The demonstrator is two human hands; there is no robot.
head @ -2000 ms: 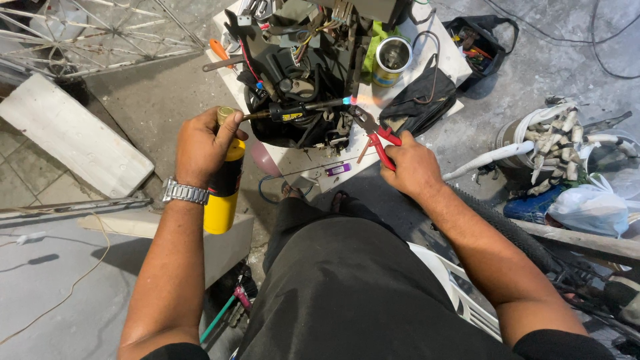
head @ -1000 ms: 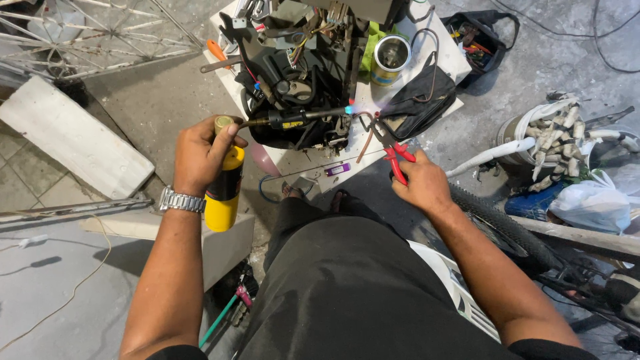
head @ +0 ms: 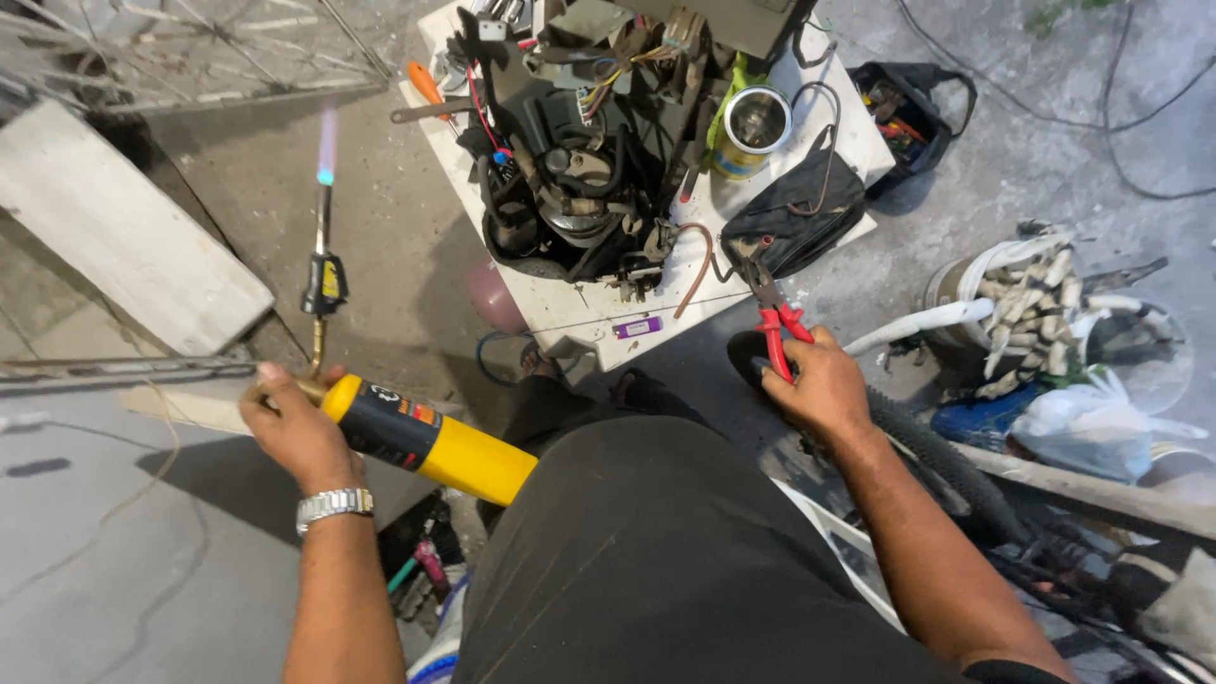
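My left hand (head: pixel 299 418) grips the brass valve end of a gas torch, whose yellow and black cylinder (head: pixel 427 442) leans against my dark shirt. The torch's nozzle (head: pixel 326 218) points away from me over the floor, with a blue-violet flame at its tip. In my right hand (head: pixel 822 380) are red-handled pliers (head: pixel 774 304), and a short bit of copper tube (head: pixel 765 244) shows at their jaws. Beyond the hands, a machine with a dark compressor and loose wires (head: pixel 579 180) rests on a white table. A bent copper tube (head: pixel 703 266) stands out near its right side.
On the white table (head: pixel 617 351) are a purple lighter (head: pixel 637 328), an open can (head: pixel 757 123), a black pouch (head: pixel 798 214) and an orange-handled screwdriver (head: pixel 426 84). A tool bag (head: pixel 917 123), a bucket of whitish pieces (head: pixel 959 275) and a bicycle tire (head: pixel 936 456) are to the right.
The torch has swung left, away from the machine, and its cylinder has tilted from upright in view to slanting against my shirt. The pliers have moved away from the copper tube by the machine.
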